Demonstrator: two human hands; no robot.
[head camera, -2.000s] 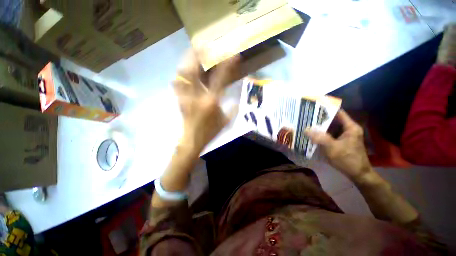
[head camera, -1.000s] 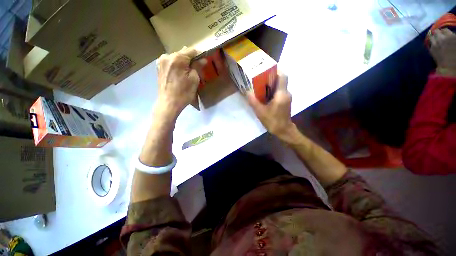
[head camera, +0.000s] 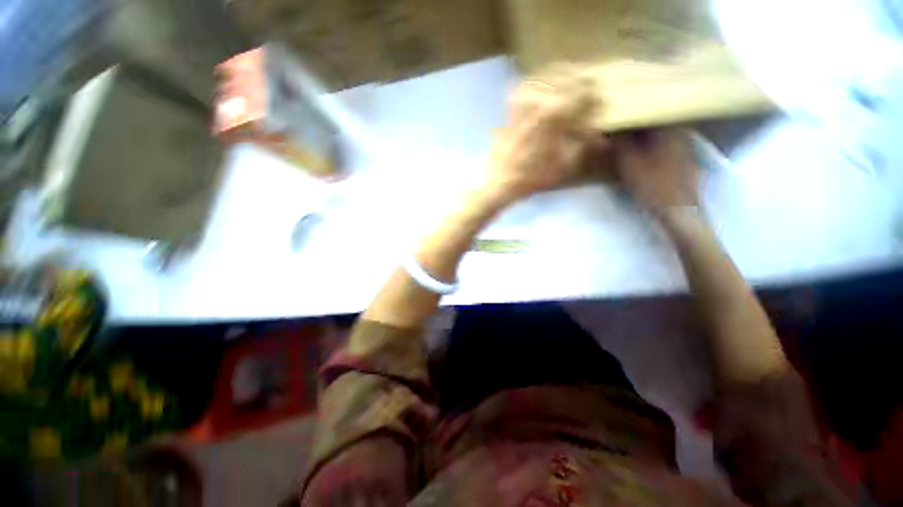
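The picture is blurred. A brown shipping carton (head camera: 683, 94) lies on the white table (head camera: 584, 243) at the upper right, its opening towards me. My left hand (head camera: 550, 134) is at its left edge, seemingly gripping the flap. My right hand (head camera: 661, 170) reaches into the opening under the upper flap. Its fingertips are hidden, and no retail box shows in it. Another orange and white retail box (head camera: 297, 114) stands on the table at the upper left.
A tape roll (head camera: 305, 233) shows faintly left of my left arm. A yellow-green strip (head camera: 500, 246) lies near my left wrist. Brown cartons (head camera: 144, 158) stand at the left and back. A person's yellow and dark green patterned clothing (head camera: 69, 366) is at the left, near a red-orange stool (head camera: 262, 381).
The view has swung left, so things appear further right. The retail box in my right hand went to the carton's opening and no longer shows. My right hand is now partly inside the carton.
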